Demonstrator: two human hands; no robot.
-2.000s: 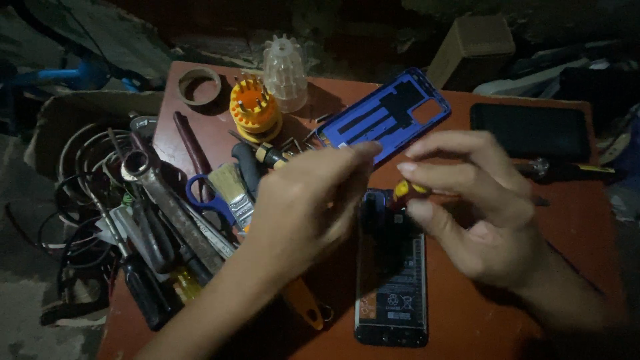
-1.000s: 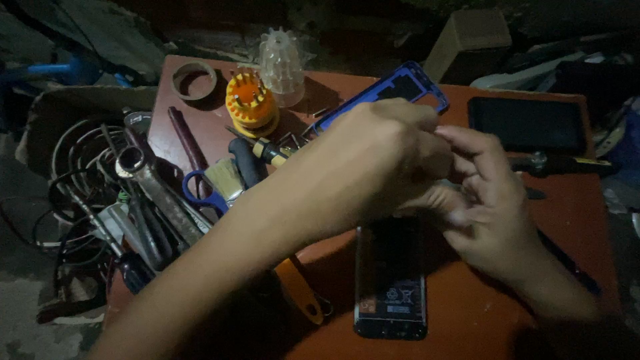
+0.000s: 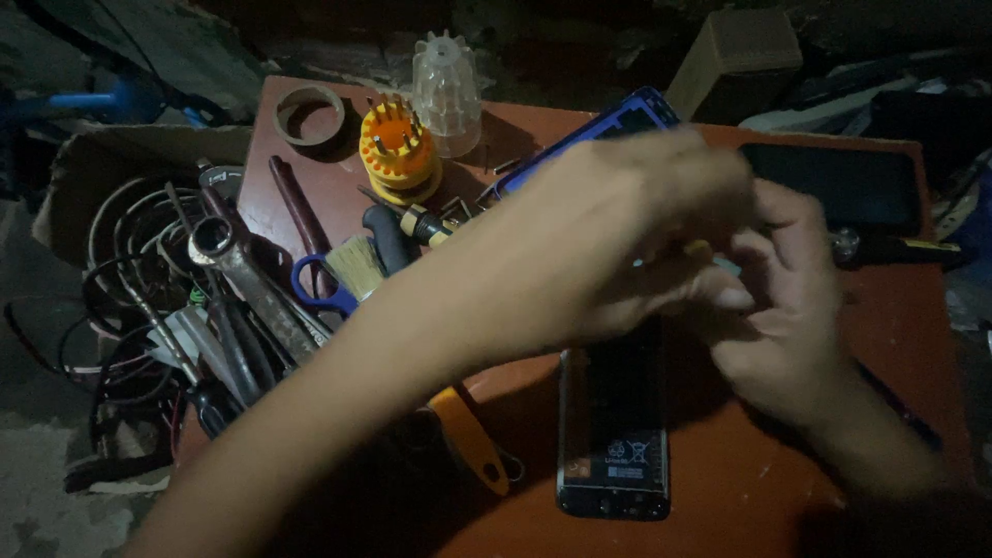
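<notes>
An opened smartphone (image 3: pixel 612 465), its battery showing, lies on the orange-brown tabletop below my hands, which cover its top end. My left hand (image 3: pixel 651 217) reaches across from the left, blurred, its fingertips hidden against my right hand. Raised over the right side of the phone, my right hand (image 3: pixel 783 294) has curled fingers around a small yellow-ended object (image 3: pixel 699 249), mostly hidden. Behind my left hand is a blue phone back cover (image 3: pixel 542 147), partly covered. A yellow bit holder (image 3: pixel 399 151) with several metal bits stands further left, beside its clear ribbed plastic cap (image 3: pixel 447 101).
A tape roll (image 3: pixel 310 116) sits at the back left. Scissors (image 3: pixel 322 291), a paintbrush (image 3: pixel 355 267), a ring spanner (image 3: pixel 256 279), cables and screwdrivers crowd the left. A dark phone-like panel (image 3: pixel 837 190) lies at the back right, near a cardboard box (image 3: pixel 732 62).
My left hand has moved right and up from beside my right hand to meet its fingers. The yellow and red object, plain in my right fingers two seconds ago, is now mostly hidden.
</notes>
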